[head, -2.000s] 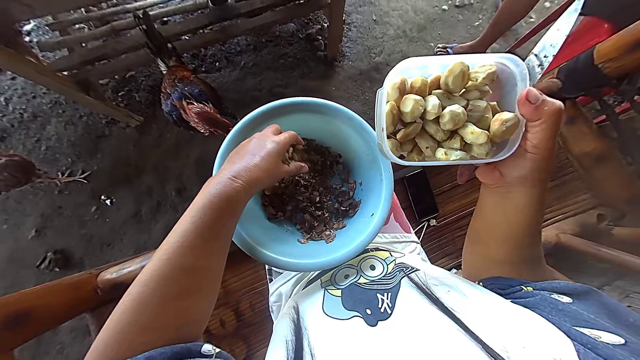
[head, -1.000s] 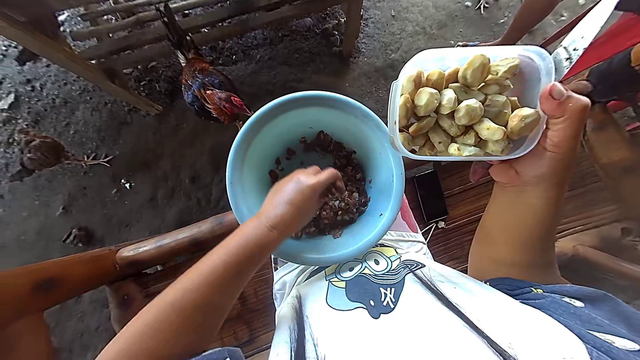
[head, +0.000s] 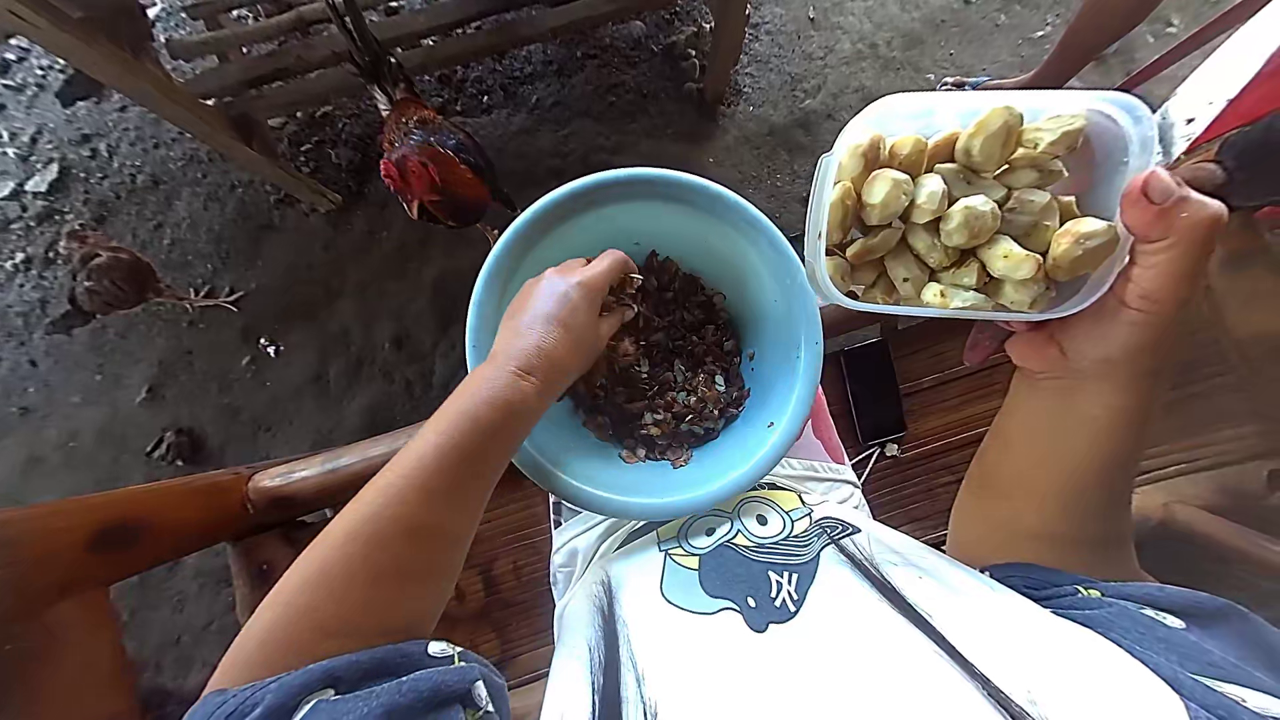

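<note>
A light-blue plastic basin [head: 790,300] rests on my lap, with a heap of dark brown peelings [head: 680,370] inside. My left hand [head: 570,315] reaches into the basin with curled fingers at the heap's upper left edge; some peelings are at its fingertips. My right hand [head: 1120,280] holds a clear plastic container [head: 1095,110] up beside the basin, thumb over its right wall. Several peeled, pale yellow pieces that look like root vegetables or nuts [head: 970,220] fill much of the container.
A black smartphone [head: 873,392] lies on the slatted bamboo seat [head: 930,420] right of the basin. A rooster [head: 435,165] stands on the dirt floor beyond it, with another chicken [head: 115,280] farther left. A wooden frame [head: 160,100] stands behind. Another person's arm or leg [head: 1090,45] shows at upper right.
My left hand has moved from the middle of the heap to its upper left edge. The rooster has turned its head toward the left. My right hand keeps hold of the container.
</note>
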